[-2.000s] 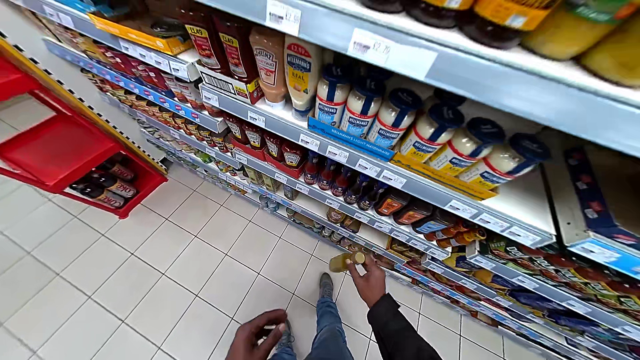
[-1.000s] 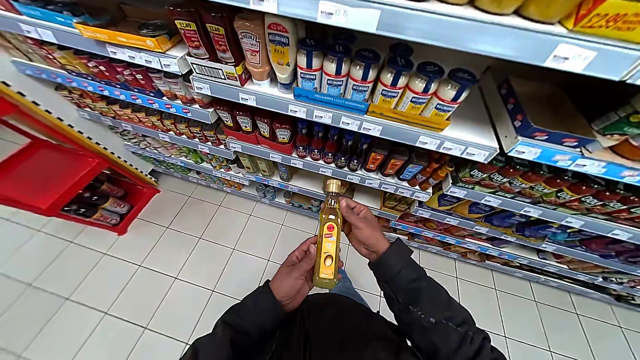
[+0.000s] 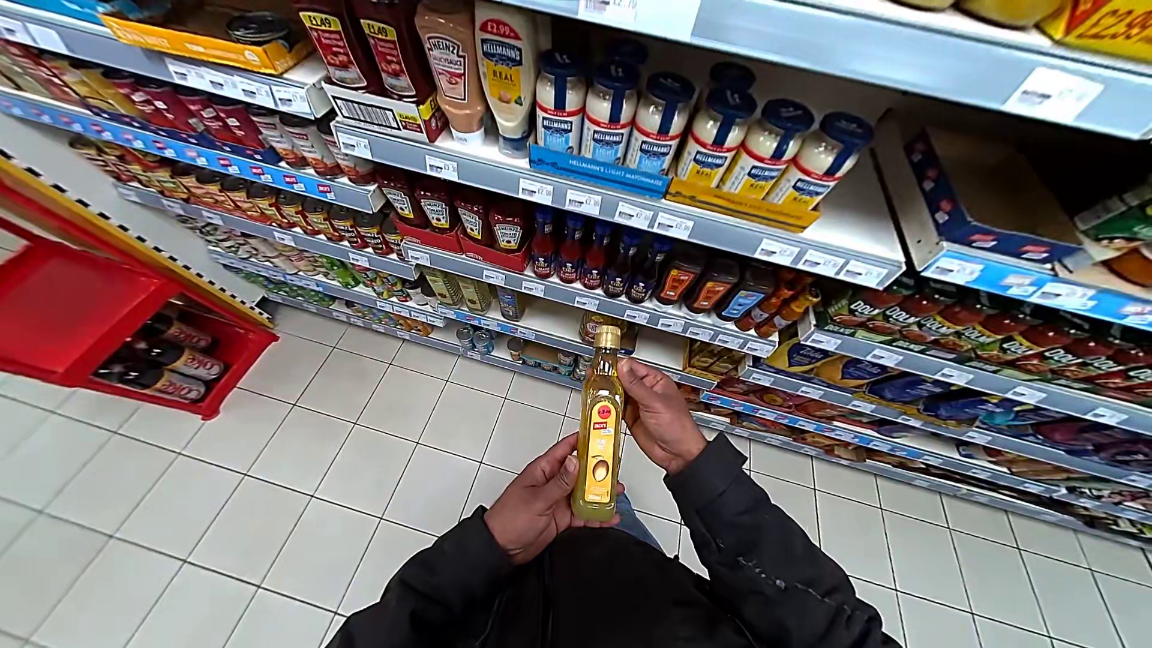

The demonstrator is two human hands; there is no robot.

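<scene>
A bottle of yellowish oil (image 3: 598, 441) with a gold cap and a yellow label stands nearly upright in front of my body, its label facing me. My left hand (image 3: 537, 499) holds it near the base, with fingers under the bottom. My right hand (image 3: 660, 414) grips its upper right side below the neck. Beyond the bottle, a lower shelf holds jars and small tins (image 3: 475, 340). Above that are rows of sauce bottles (image 3: 594, 256) and, higher up, mayonnaise jars with blue lids (image 3: 661, 117).
Shelving with metal price edges (image 3: 621, 211) runs across the view. A red display stand (image 3: 81, 315) with dark cola bottles (image 3: 171, 360) is at the left. An opened cardboard tray (image 3: 981, 207) sits on the right shelf. Pale floor tiles (image 3: 315, 468) lie below.
Two seconds ago my right hand held the bottle low by the shelf and my left hand was apart from it. The bottle is now upright before me, in both hands.
</scene>
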